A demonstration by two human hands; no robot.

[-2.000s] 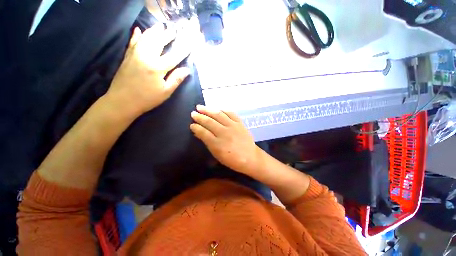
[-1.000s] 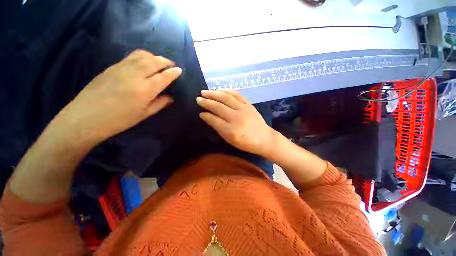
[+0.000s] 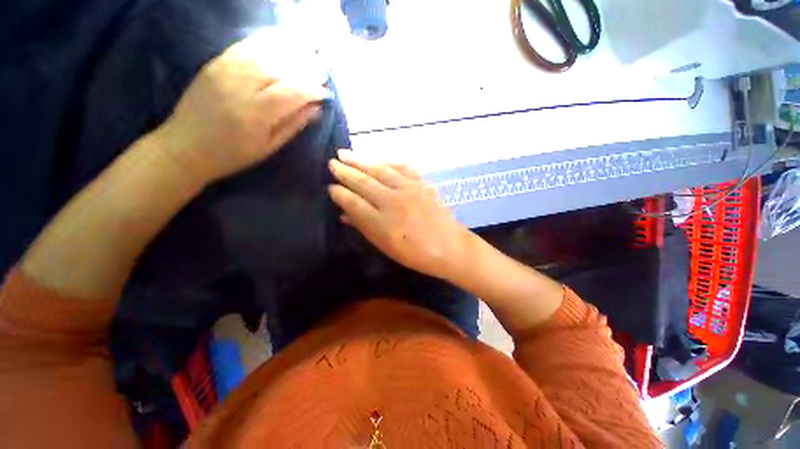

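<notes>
The black fabric (image 3: 254,206) covers the left side of the white machine bed (image 3: 439,96) and drapes towards my lap. My left hand (image 3: 246,110) lies on the cloth near the lamp glare, its thumb and fingertips at the fabric's right edge. My right hand (image 3: 399,210) is lower along that edge, with its fingertips on the cloth and the palm over the grey front strip. Whether the fingers pinch the edge is hard to tell. The blue ribbed part (image 3: 366,17) is at the top. The needle area is lost in glare.
Scissors (image 3: 573,48) with dark green and brown handles lie at the upper right of the bed. A ruler strip (image 3: 579,175) runs along the front edge. A red plastic basket (image 3: 746,263) with dark cloth stands lower right. Crinkled clear plastic (image 3: 781,206) is at far right.
Since one second ago the view has tilted back up, so the scissors and blue part show again. My left hand has moved up along the cloth edge, which now looks raised or folded between my hands.
</notes>
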